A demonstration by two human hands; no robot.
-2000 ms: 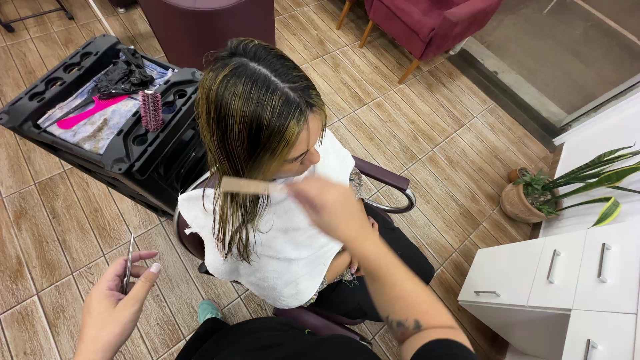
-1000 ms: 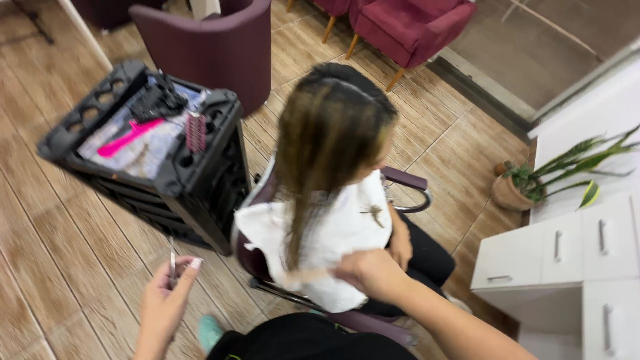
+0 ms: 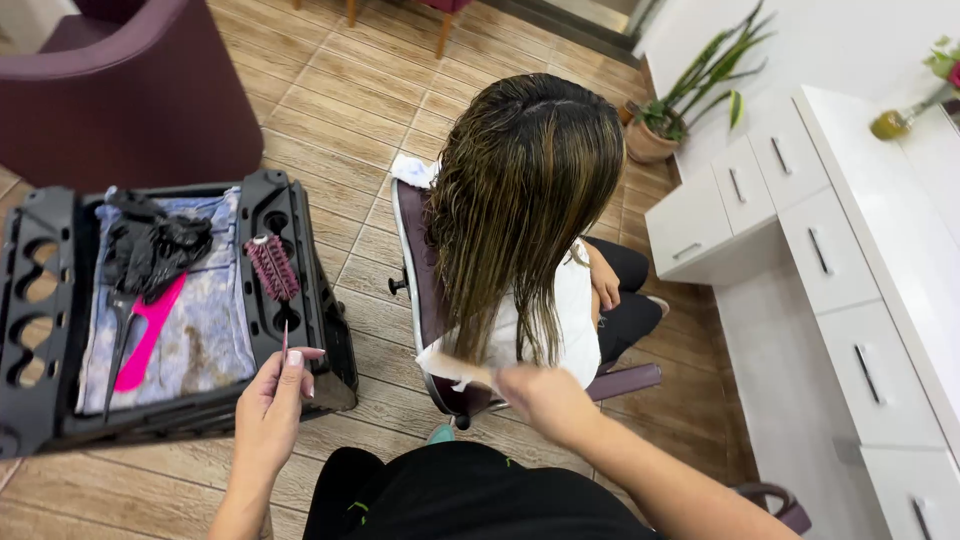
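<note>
A seated person's long wet hair (image 3: pixel 525 195) with lighter streaks hangs over a white towel (image 3: pixel 574 322) on the shoulders. My right hand (image 3: pixel 544 397), blurred by motion, grips a pale comb (image 3: pixel 457 369) at the lower ends of the hair. Off to the left, beside the trolley's edge, my left hand (image 3: pixel 277 397) holds thin metal scissors (image 3: pixel 285 341) with the blades pointing up; their handles are mostly hidden by the fingers. The person's own hand (image 3: pixel 602 281) lies near the lap, on the far side of the towel.
At left, a black trolley (image 3: pixel 45 315) carries a pink-handled tool (image 3: pixel 154 337), black gloves (image 3: pixel 154 244) and a round brush (image 3: pixel 271 268). The purple salon chair (image 3: pixel 411 255) holds the person. Behind stand a purple armchair (image 3: pixel 150 97) and a potted plant (image 3: pixel 651 139); white drawers (image 3: pixel 829 255) line the right.
The view has shifted a lot. The seated person's head has turned away, and the side of the face seen two seconds ago is hidden. Both hands still hold their tools.
</note>
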